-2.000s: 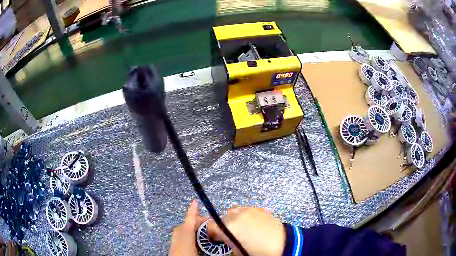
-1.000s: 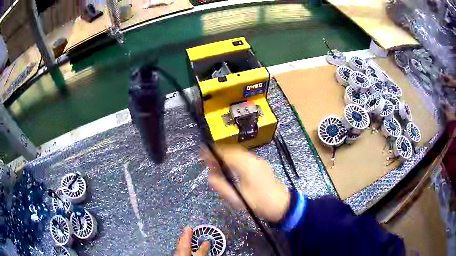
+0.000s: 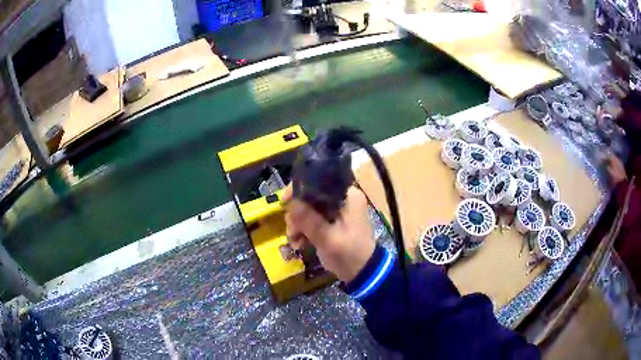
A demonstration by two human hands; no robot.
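Note:
My right hand [image 3: 336,235] is closed around the black electric screwdriver [image 3: 325,172], in front of the yellow screw feeder [image 3: 267,242]. The hand and driver hide the feeder's right part and most of its front step; the driver's tip is hidden. A thick black cable [image 3: 391,204] runs from the driver's top down past my sleeve. The rim of a white round slotted housing [image 3: 303,357] shows at the bottom edge, mostly cut off. My left hand is not in view.
Many white slotted housings [image 3: 475,217] are piled on the brown cardboard sheet [image 3: 408,200] at right. Another housing [image 3: 94,344] and dark parts lie at lower left on bubble wrap [image 3: 232,309]. A green conveyor [image 3: 176,140] runs beyond. A person's hand and dark red sleeve [image 3: 627,211] show at right.
My right hand has moved from the lower housing up to the feeder and taken hold of the screwdriver. My left hand has gone out of view. The view has shifted upward.

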